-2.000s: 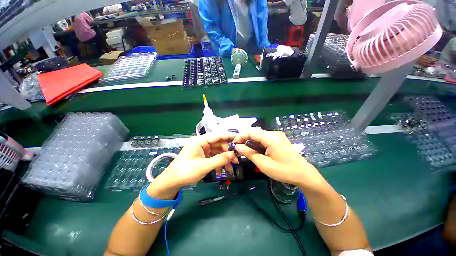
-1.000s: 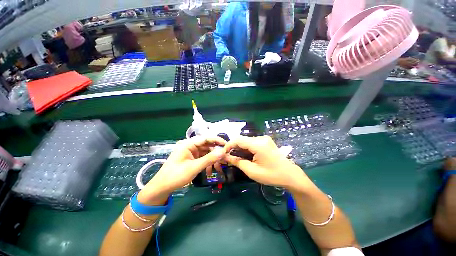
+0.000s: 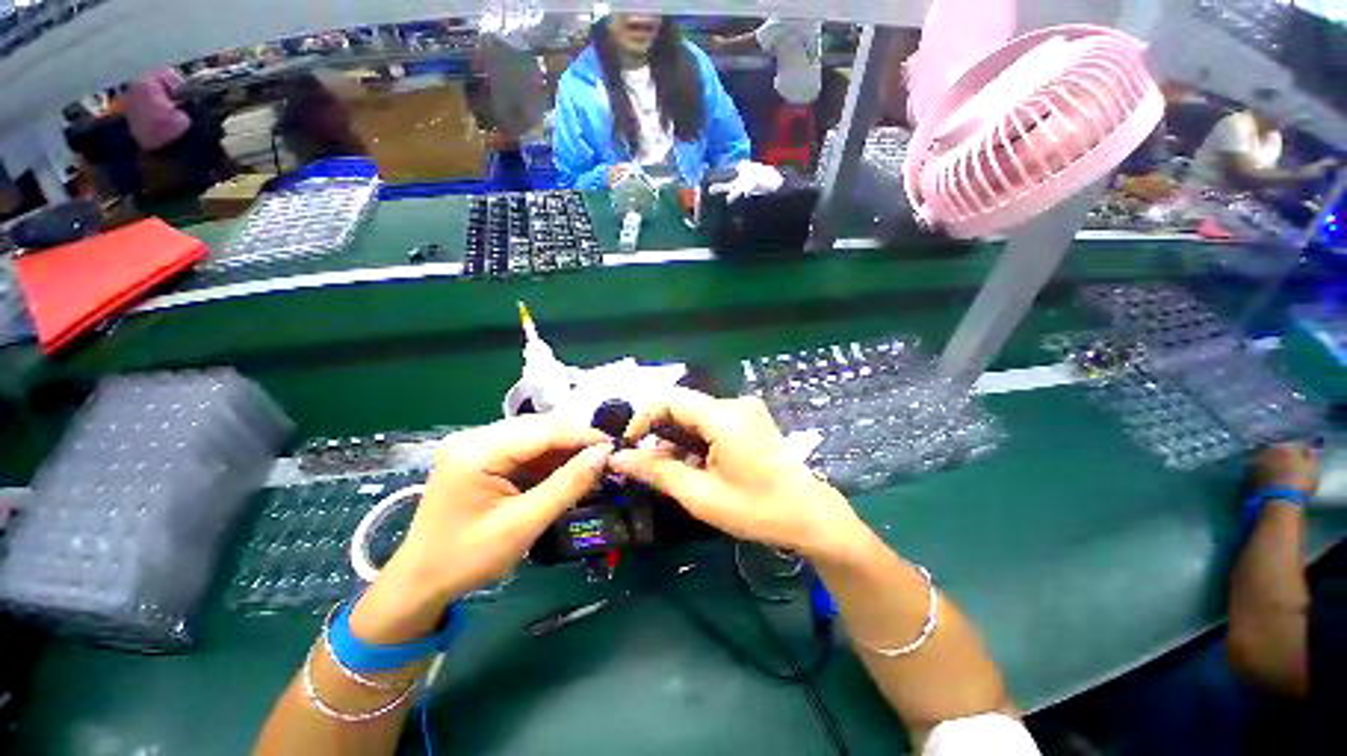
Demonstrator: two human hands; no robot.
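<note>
My left hand [image 3: 510, 495] and my right hand [image 3: 724, 465] meet in front of the black box [image 3: 672, 520]. Their fingertips pinch a very small dark unit [image 3: 618, 445] between them; its details are too small to tell. The small coloured display [image 3: 588, 533] shows below my fingers at the box front. A black round piece [image 3: 612, 417] stands just behind my fingertips. A white wipe [image 3: 643, 381] lies behind it, beside a white bottle with a yellow tip [image 3: 541, 359]. My hands hide most of the box top.
Clear trays [image 3: 872, 414] lie right, a tray stack [image 3: 130, 488] left. A tape roll [image 3: 387, 535] is by my left forearm. A thin dark tool [image 3: 567, 616], a blue plug [image 3: 823, 598] and black cable lie in front. A pink fan [image 3: 1034, 130] hangs upper right. A person's arm [image 3: 1270, 583] rests at right.
The view has turned right, so the bench things sit further left. My hands stay together at the box. The display is more uncovered. The person opposite has raised their head.
</note>
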